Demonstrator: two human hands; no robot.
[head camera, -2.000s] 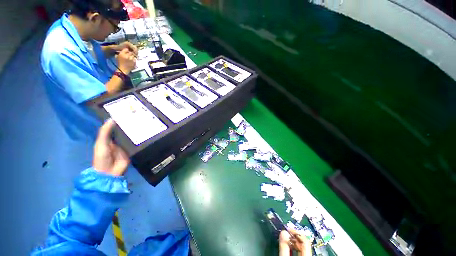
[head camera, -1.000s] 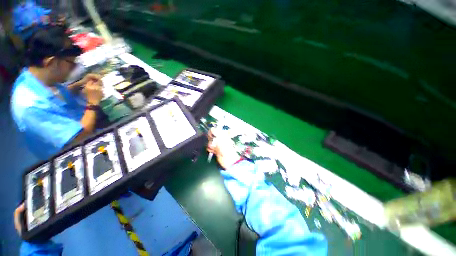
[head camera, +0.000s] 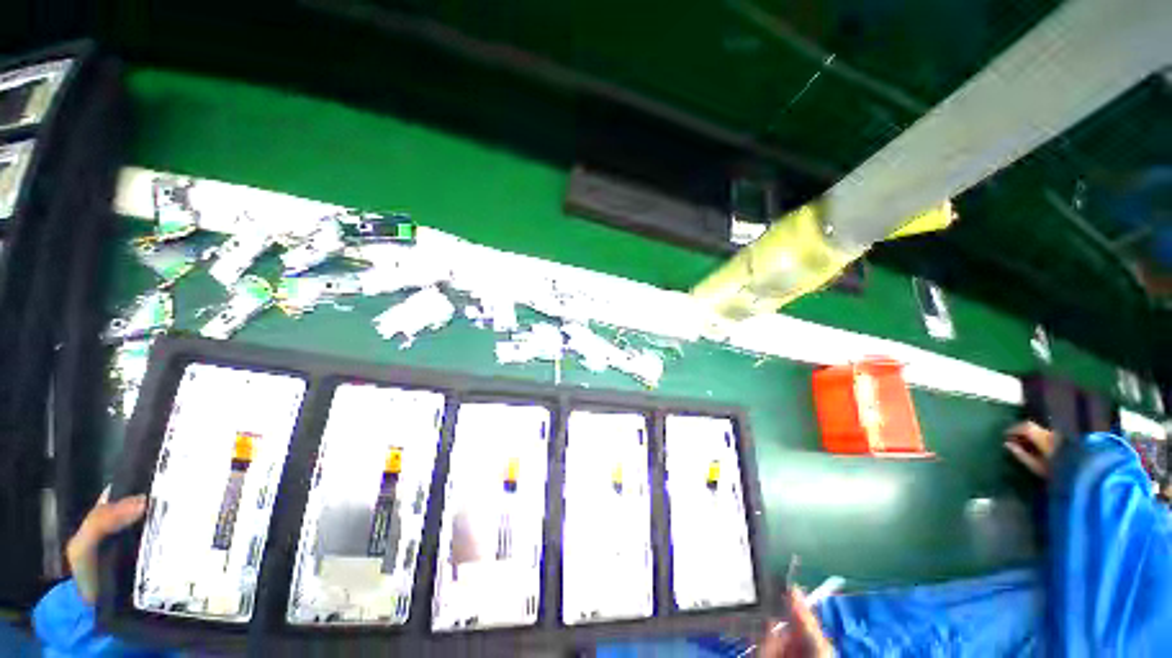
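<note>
A black foam tray (head camera: 767, 553) spans the lower left and middle of the view. Its slots hold several silver-white phone mid-frames (head camera: 604, 533), each with an orange-tipped strip. The two at the left show dark strips most clearly. My left hand (head camera: 100, 542) grips the tray's left end. My right hand (head camera: 803, 630) is at the tray's lower right corner, partly cut off by the bottom edge, with thin tweezers (head camera: 794, 575) between its fingers. Whether it also touches the tray is unclear.
Loose boards (head camera: 418, 312) lie behind the tray. Stacked trays (head camera: 77, 283) stand at far left. A red bin (head camera: 868, 409) sits right of the tray. A yellow-taped post (head camera: 771, 264) slants over the bench. Another person's hand (head camera: 1032, 444) and blue sleeve are at right.
The view has turned right. The full tray has moved from beside the stack to in front of me, before the loose boards. My right hand is now at its lower right corner.
</note>
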